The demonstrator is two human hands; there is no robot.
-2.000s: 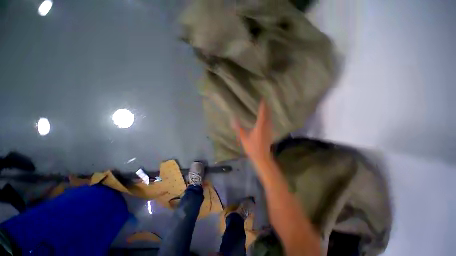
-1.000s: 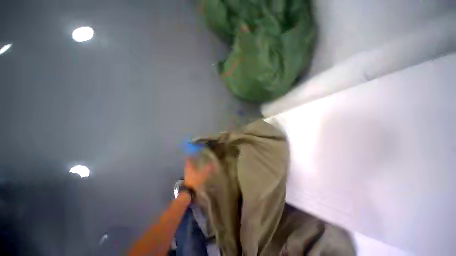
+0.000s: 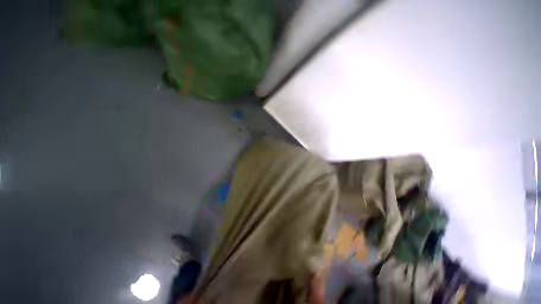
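A tan sack (image 3: 273,202) is in front of me, tall and creased, with a dark opening at its near end. My left hand (image 3: 188,298) shows only as a blurred bit at the bottom edge, at the sack's left side. My right hand (image 3: 318,287) is blurred and cut off at the bottom, at the sack's right side. Both seem to grip the sack near its opening. The fingers are mostly hidden.
A green sack (image 3: 219,50) with red stripes stands on the floor ahead. A white-topped table (image 3: 379,113) is on the right. Another tan sack (image 3: 409,169) with dark green cloth (image 3: 421,237) lies beside it. Brown paper pieces (image 3: 350,240) lie low between the sacks. My shoe shows lower left.
The view has swung, so the green sack now shows further left. The tan sack is pulled more upright and spread before me; my right hand, unseen one second ago, is now at its right side.
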